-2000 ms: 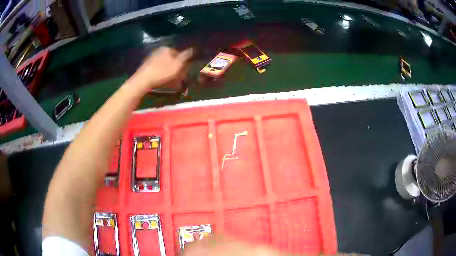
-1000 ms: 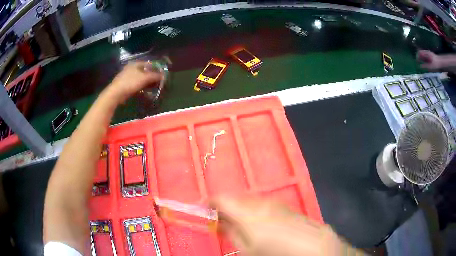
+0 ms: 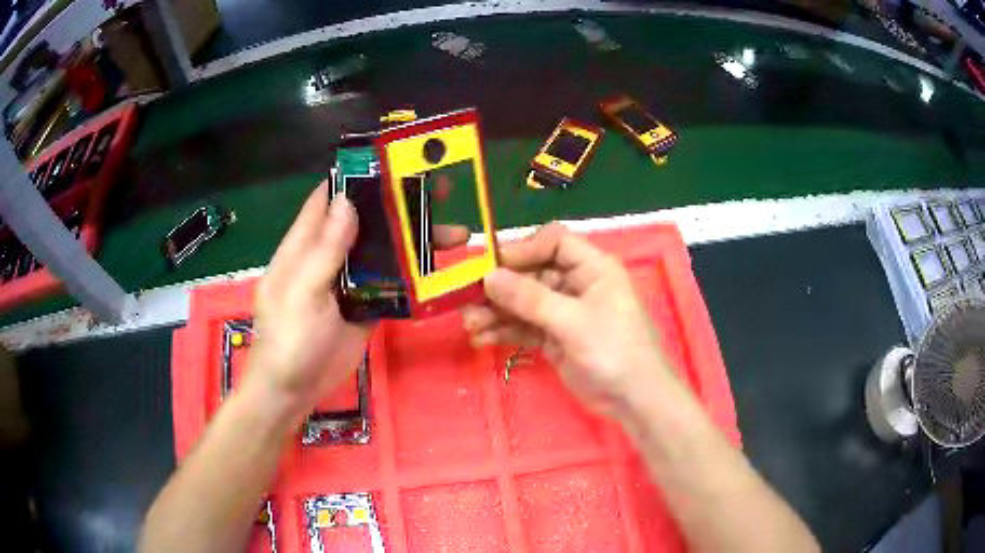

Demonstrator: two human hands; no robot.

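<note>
My left hand (image 3: 297, 297) holds a board-and-screen unit (image 3: 365, 232), green at its top end, with a dark screen and a small yellow tab (image 3: 399, 116) at the top. My right hand (image 3: 572, 313) pinches a front cover (image 3: 464, 279) by its lower right edge. The cover is a yellow frame with a red edge, a large window and a round hole, upright and slightly tilted. It overlaps the right part of the unit; whether they touch I cannot tell. Below lies the red foam tray (image 3: 707, 356) with several covers (image 3: 343, 518) in its left pockets.
Two covered units (image 3: 566, 150) lie on the green belt (image 3: 734, 162), with another unit (image 3: 192, 235) at left. A full tray (image 3: 81, 216) stands far left. A white rail (image 3: 778, 213) edges the belt. At right are a desk fan (image 3: 950, 373) and a white sheet with thin frames (image 3: 929, 259).
My left hand has come back from the belt with the board-and-screen unit. My right hand has raised the cover from over the tray to beside it. The view has shifted.
</note>
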